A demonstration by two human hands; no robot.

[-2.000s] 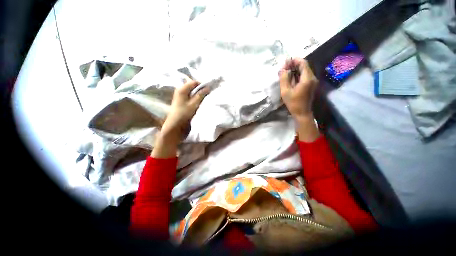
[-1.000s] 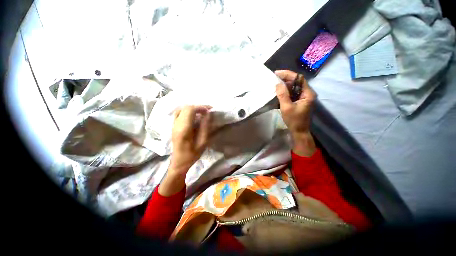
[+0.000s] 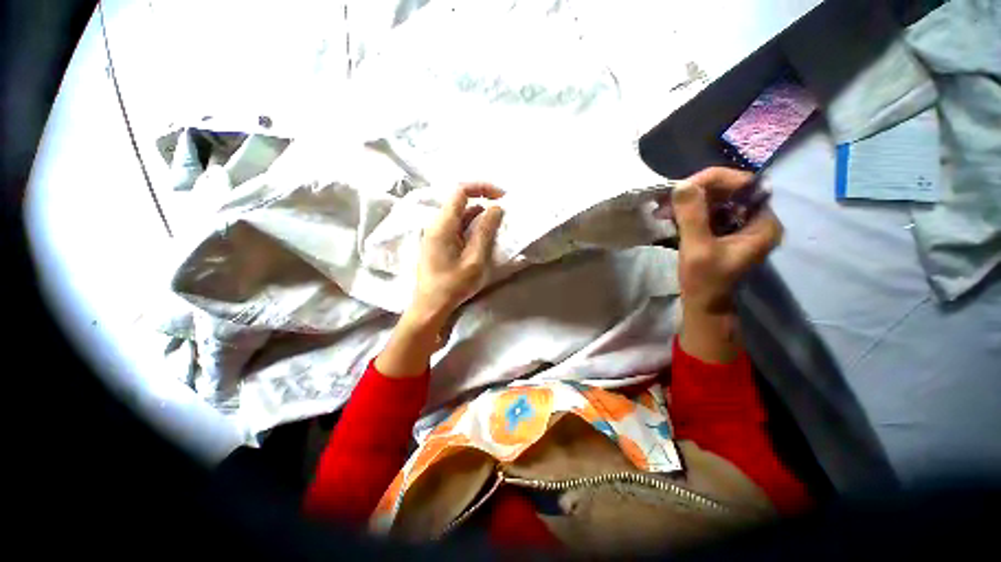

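Note:
The off-white jacket (image 3: 549, 154) is spread over the white table and down over my lap. My right hand (image 3: 727, 231) pinches an edge of the jacket between thumb and fingers and holds it out to the right. The dark thread snips (image 3: 743, 206) sit in the same hand, blurred. My left hand (image 3: 461, 242) lies at the jacket's near edge with bent fingers and appears to pinch the cloth there, though glare hides the contact. A dark button (image 3: 265, 122) shows at the far left of the cloth.
A smartphone (image 3: 772, 119) with a pink screen lies right of the table edge. A ruled card with a blue edge (image 3: 891, 165) lies partly under a pale grey-green garment (image 3: 966, 143) on the grey cloth-covered surface (image 3: 867, 318). An orange-flowered apron (image 3: 521, 415) covers the lap.
My right hand has moved right, drawing the jacket edge out with it. My left hand has shifted slightly right and up. The dark button near my hands no longer shows. The camera view has shifted.

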